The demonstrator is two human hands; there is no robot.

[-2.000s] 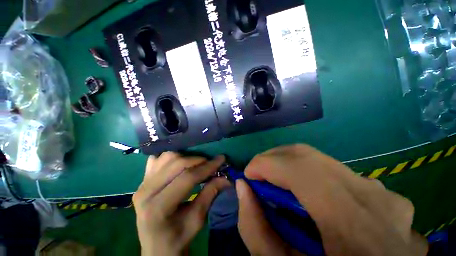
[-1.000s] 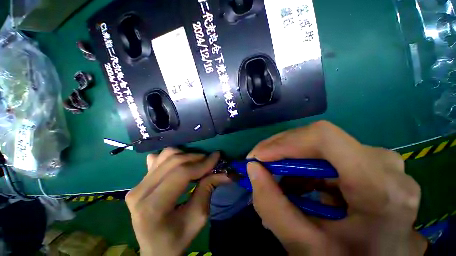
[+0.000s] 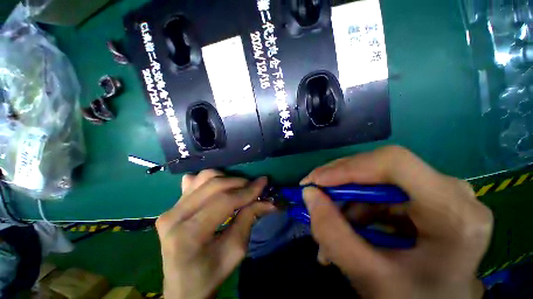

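Note:
My left hand [image 3: 213,230] pinches a small dark shiny housing [image 3: 268,195] between thumb and fingertips, in front of the bench edge. Most of the housing is hidden by the fingers. My right hand [image 3: 403,225] holds blue-handled side cutters [image 3: 362,194], with the handles spread apart. The short dark jaws are at the housing; whether they touch it or are closed on it cannot be told. Two black fixtures, a left one [image 3: 234,137] and a right one [image 3: 356,117], lie side by side behind my hands, with oval recesses and pale labels.
Several loose dark housings [image 3: 109,86] lie left of the fixtures, with a white strip and a dark sliver [image 3: 143,162] near their corner. A clear plastic bag [image 3: 44,117] is far left. A clear blister tray [image 3: 508,76] is on the right. Cardboard boxes [image 3: 82,283] are at lower left.
The cutters have turned from slanting down to the right to nearly level, and their handles have spread. The left hand still pinches the housing. The whole view has shifted slightly.

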